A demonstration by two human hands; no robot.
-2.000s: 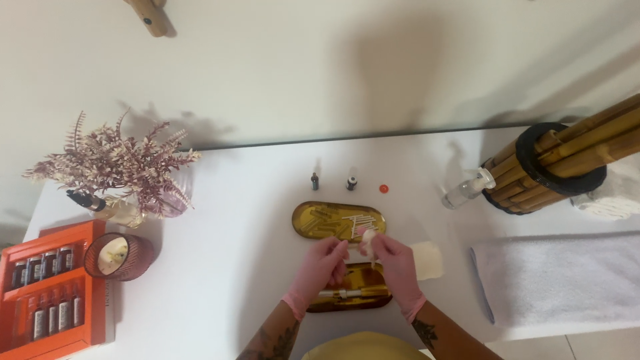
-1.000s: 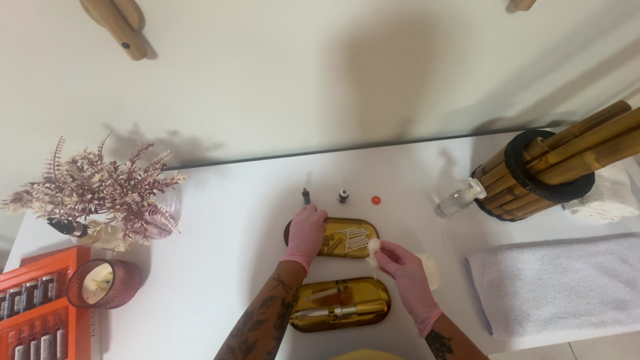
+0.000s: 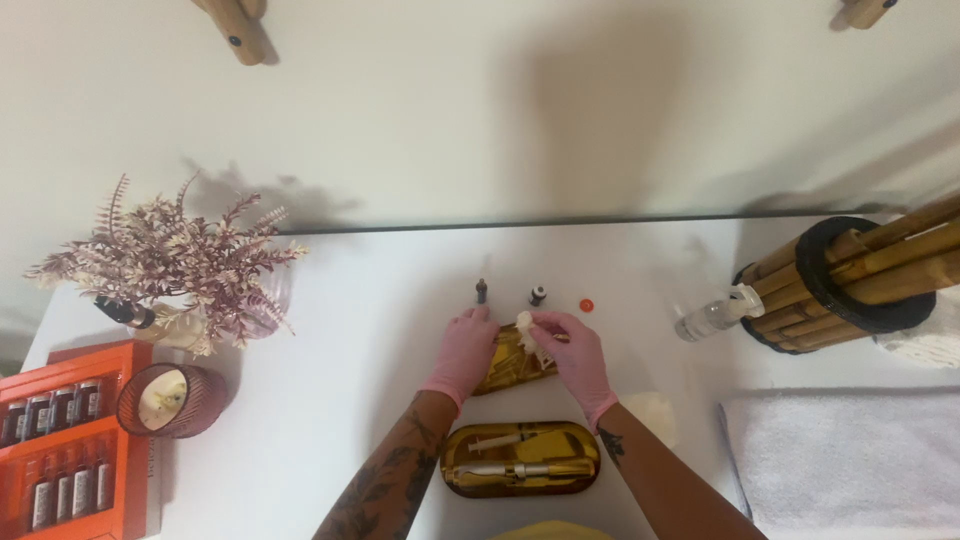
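Note:
My left hand (image 3: 463, 349), in a pink glove, reaches to the left end of the upper amber oval tray (image 3: 491, 386), its fingertips close to a small dark ampoule (image 3: 481, 290) that stands upright. Whether those fingers grip anything is hard to tell. My right hand (image 3: 571, 349), also gloved in pink, pinches a crumpled white cotton piece (image 3: 525, 330) above the same tray, over some white sticks (image 3: 541, 358). A small dark vial (image 3: 537, 295) and a red cap (image 3: 586, 305) are behind. The lower amber tray (image 3: 523, 491) holds a syringe (image 3: 499, 442) and a silver pen-like device (image 3: 491, 472).
At left are an orange case (image 3: 135, 390) of dark vials, a candle in ribbed glass (image 3: 172, 401) and a dried-look plant (image 3: 202, 262). At right, a clear pump bottle (image 3: 709, 319) stands beside a bamboo holder (image 3: 795, 292), with a grey towel (image 3: 847, 457) nearer. A pale pad (image 3: 651, 420) lies by my right wrist.
Two seconds ago both hands were together over the trays. My left hand moved left to the upper tray, which now sits tilted, and the right still holds the cotton. The view has shifted.

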